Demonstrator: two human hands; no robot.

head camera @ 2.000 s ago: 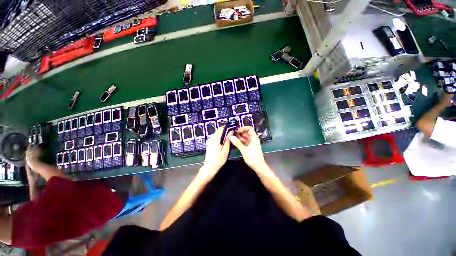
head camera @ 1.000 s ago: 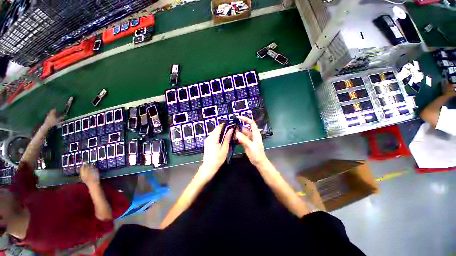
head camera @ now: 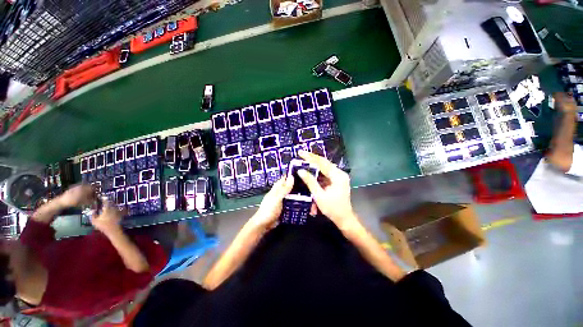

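Note:
A dark keypad phone (head camera: pixel 296 210) is held face up over the bench's front edge, its pale-framed screen at the upper end and its keys toward me. My left hand (head camera: pixel 276 199) grips its left side. My right hand (head camera: pixel 334 191) is on its right side, with fingers at the upper end and over the screen. The front housings (head camera: pixel 263 115) lie in tight rows just beyond my hands, with a few laid crosswise between the rows. My hands hide part of the nearest row.
Grouped phones (head camera: pixel 185 153) lie left of the rows. Single handsets (head camera: pixel 208 97) lie on the green belt. A blister tray (head camera: pixel 455 131) is at right, a cardboard box (head camera: pixel 435 236) on the floor. A person in red (head camera: pixel 96 268) works at left; another person's arm (head camera: pixel 562 134) is at far right.
The phone in my hands now shows its screen and keys face up, nearer to me. Belt handsets have shifted left. The neighbour in red has drawn the reaching arm back, hands together.

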